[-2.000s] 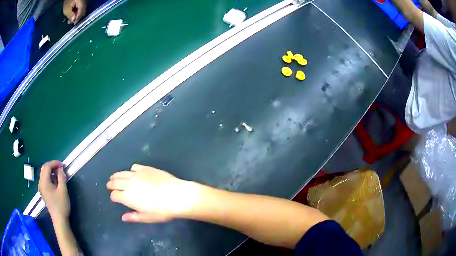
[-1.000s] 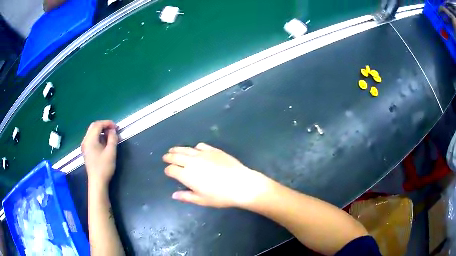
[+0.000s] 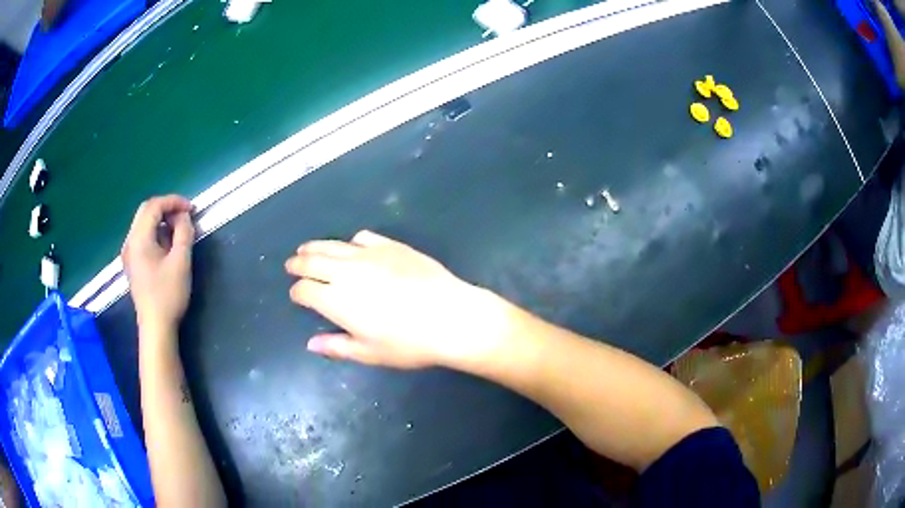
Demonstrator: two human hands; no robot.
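Observation:
My left hand (image 3: 159, 253) rests at the pale metal rail (image 3: 298, 159), fingers curled, with thumb and fingertips near each other. I cannot tell whether anything is between them. My right hand (image 3: 382, 303) lies palm down over the dark bench top (image 3: 516, 248), fingers apart and pointing left, with nothing seen in it. White units sit on the green conveyor belt (image 3: 268, 79): one unit (image 3: 500, 16) near the rail at the top, another (image 3: 242, 9) cut by the top edge, and several with dark parts (image 3: 38, 220) at the left.
A blue bin (image 3: 94, 367) heaped with frosted clear covers (image 3: 50, 437) stands at lower left. Several yellow parts (image 3: 723, 128) and small pale debris (image 3: 608, 201) lie on the bench. Another blue bin (image 3: 74, 50) is beyond the belt. A person's arm shows at the right edge.
The view has swung about, shifting the whole scene. The white units have changed spacing on the belt. Both my hands keep nearly the same pose and place on the rail and bench.

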